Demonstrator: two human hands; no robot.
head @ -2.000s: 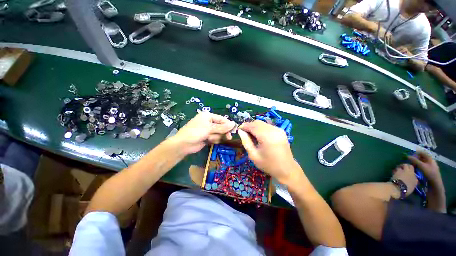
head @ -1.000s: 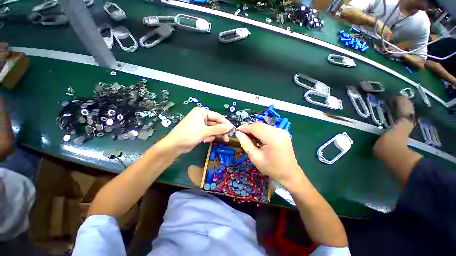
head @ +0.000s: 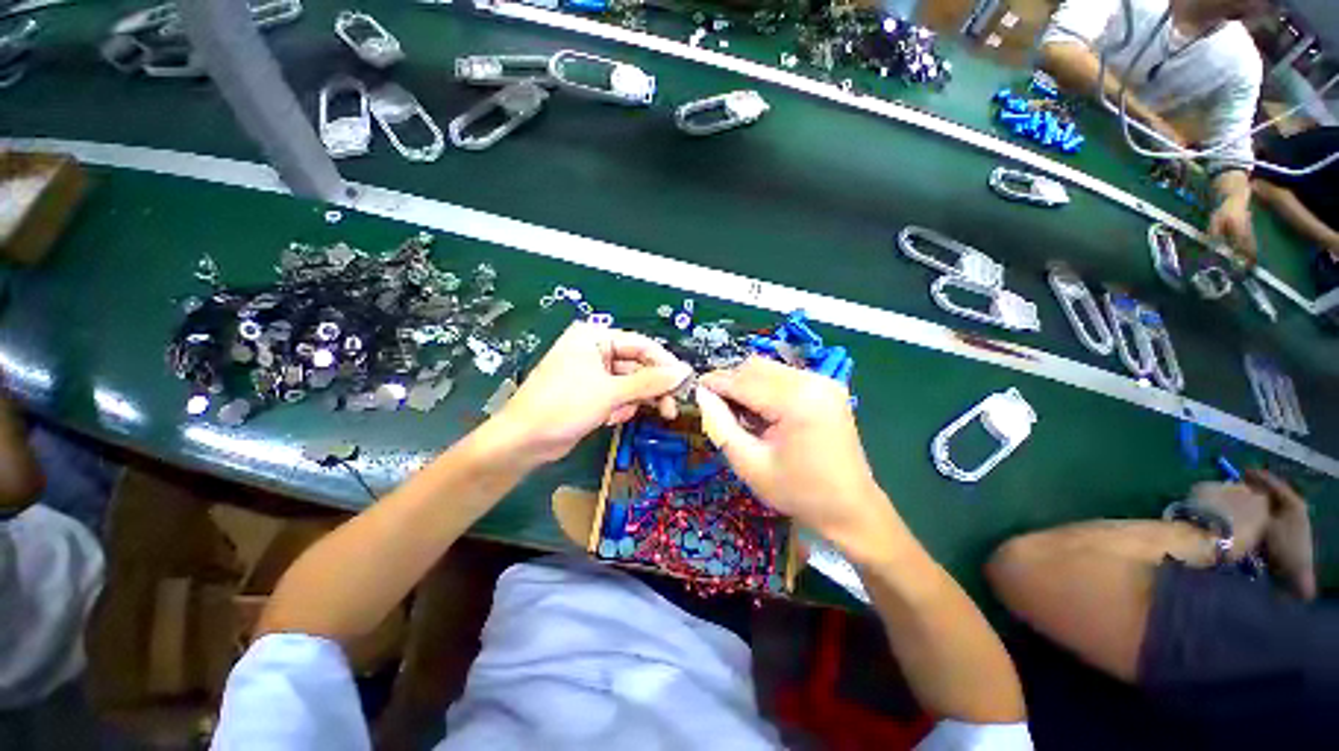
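My left hand and my right hand meet fingertip to fingertip above the parts box, pinching a small metal piece that the fingers mostly cover. The open tan parts box sits at the lap edge under my hands. It holds blue cylinders, red lead wires and grey-blue discs. More blue cylinders lie heaped behind my right hand. Small white rings lie behind my left hand.
A dark and silvery mixed parts pile lies left. A device housing lies right; others lie on the middle strip beyond a pale rail. A metal post stands upper left. A neighbour's arms are at right; people sit opposite.
The housings on the middle strip have shifted right. The neighbour's arm reached to the strip and is back at the near bench. My hands stay together, with only small finger movements.
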